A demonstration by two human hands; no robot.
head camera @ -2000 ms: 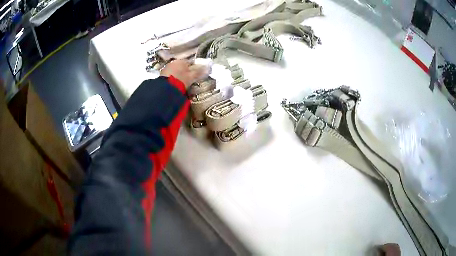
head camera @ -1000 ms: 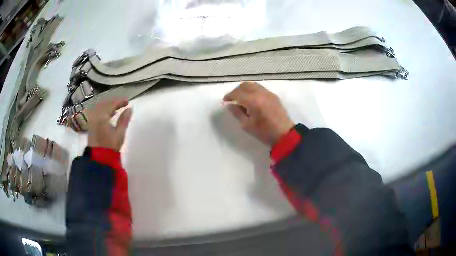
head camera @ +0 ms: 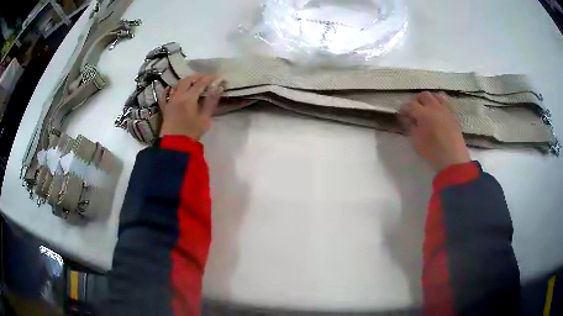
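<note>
Several beige webbing straps (head camera: 370, 80) lie side by side across the table, with buckles (head camera: 148, 92) gathered at their left end and small silvery hooks (head camera: 552, 139) at the right end. My left hand (head camera: 190, 106) grips the near strap beside the buckles, fingers bent over it. My right hand (head camera: 434, 128) is on the same strap further right, fingers closed on its near edge, slightly blurred. The strap's edge is raised and folded between my hands.
Finished bundles (head camera: 71, 173) with white middles stand at the left. More straps (head camera: 68, 92) with hooks lie along the left edge. A crinkled clear plastic bag (head camera: 336, 28) lies at the far side. The white table (head camera: 308, 247) has a rounded near edge.
Both hands were empty above the table near the straps; now they have moved onto the near strap and taken hold of it. The right hand moved right. The view shifted towards the left.
</note>
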